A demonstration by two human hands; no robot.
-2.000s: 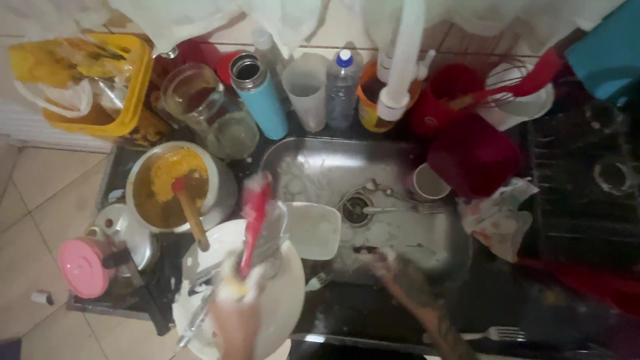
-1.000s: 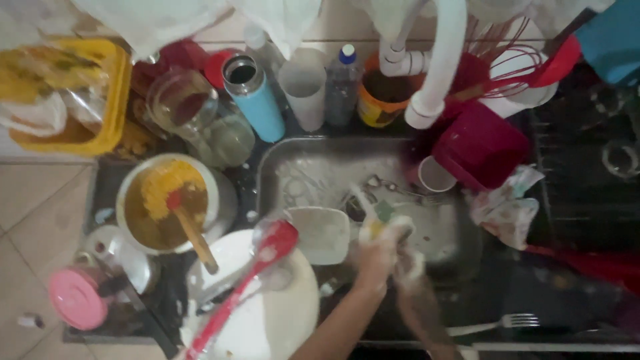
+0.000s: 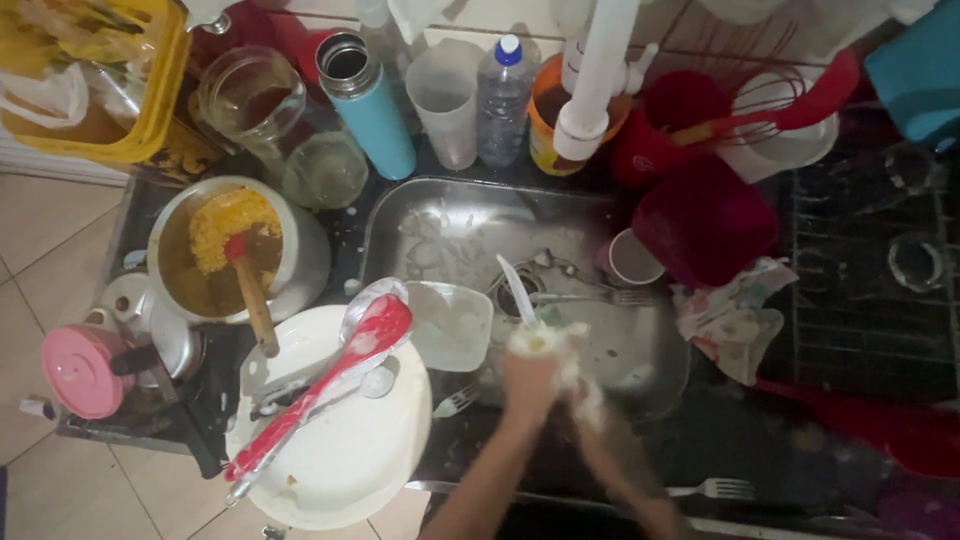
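Observation:
Over the front of the steel sink, my left hand is closed around a foamy sponge. A pale utensil handle sticks up out of the foam. Close beside it on the right is my right hand, soapy and blurred; what it grips cannot be made out. Forks and spoons lie near the drain, left of a cup. A translucent tub stands at the sink's left side. The red soapy spatula and a metal spoon rest across the white bowl.
A pot with yellow food stands on the left. Behind the sink are a blue flask, a plastic bottle and the white faucet. A magenta container is at right, and a fork lies on the front counter.
My left hand has moved right from the white bowl to the sink, and both hands are now together. The red spatula it held two seconds ago lies across the bowl.

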